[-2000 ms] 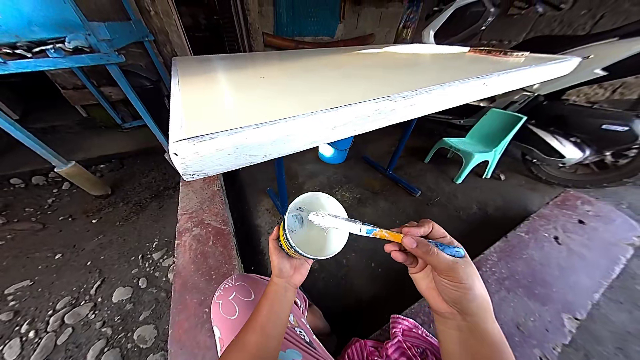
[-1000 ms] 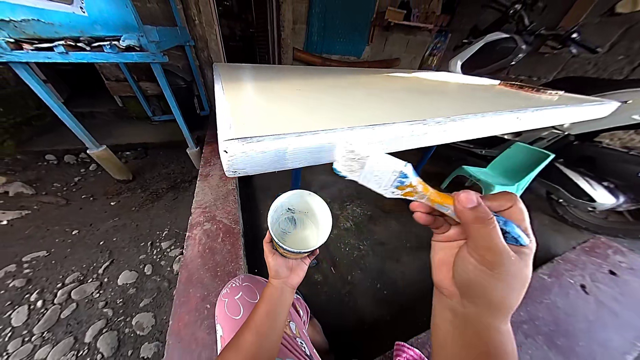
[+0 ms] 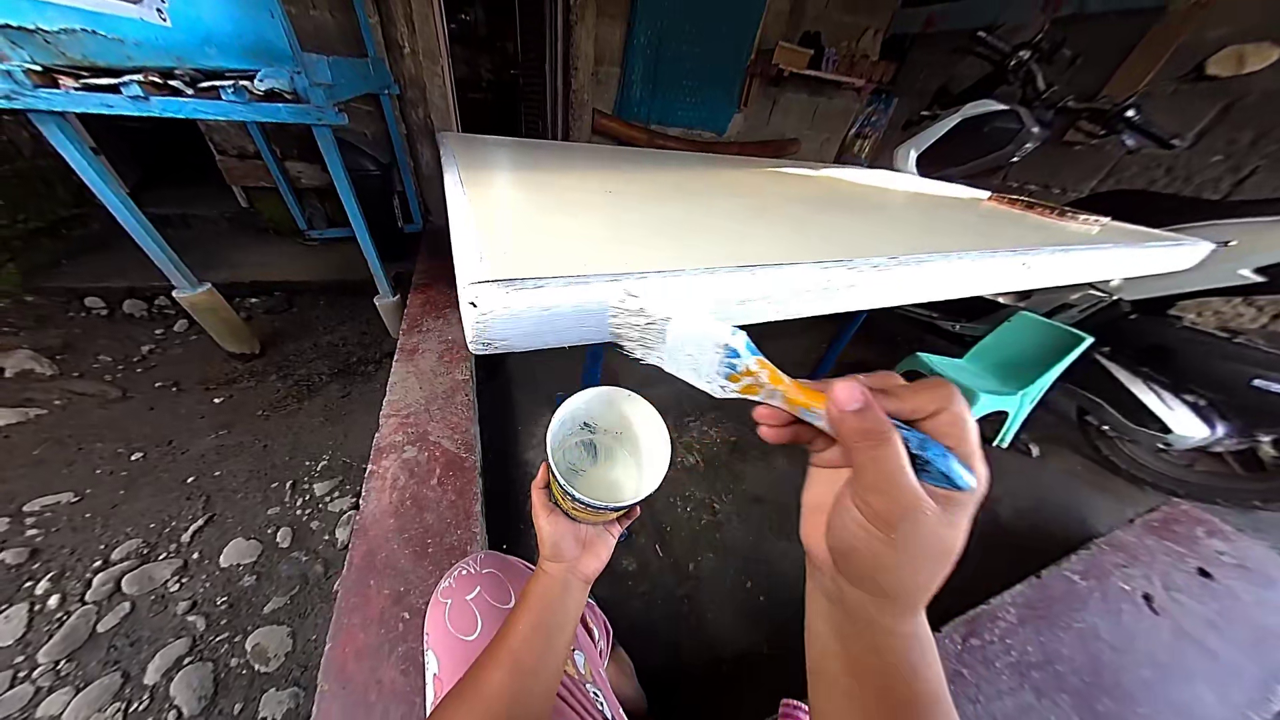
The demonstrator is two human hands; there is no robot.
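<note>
My left hand (image 3: 580, 530) holds a small paint can (image 3: 609, 447) from below, its open top facing up and whitish paint inside. In my right hand (image 3: 880, 470) is a paintbrush (image 3: 790, 390) with a blue and orange, paint-smeared handle. White paint coats the brush head, and its bristles meet the front edge of a tabletop (image 3: 700, 215) near the left corner. That edge is painted white with dark streaks along its upper line; the top surface is cream and glossy. The can is below the edge, left of the brush.
A green plastic chair (image 3: 1010, 365) stands under the table's right part, beside a motorcycle (image 3: 1150, 400). A red concrete curb (image 3: 400, 520) runs at left, with stony ground (image 3: 180, 560) beyond. A blue stand (image 3: 190, 100) is at upper left.
The brush has come out of the can, where it was two seconds ago, and up to the table's edge. Since one second ago it has shifted only slightly. The view has turned left.
</note>
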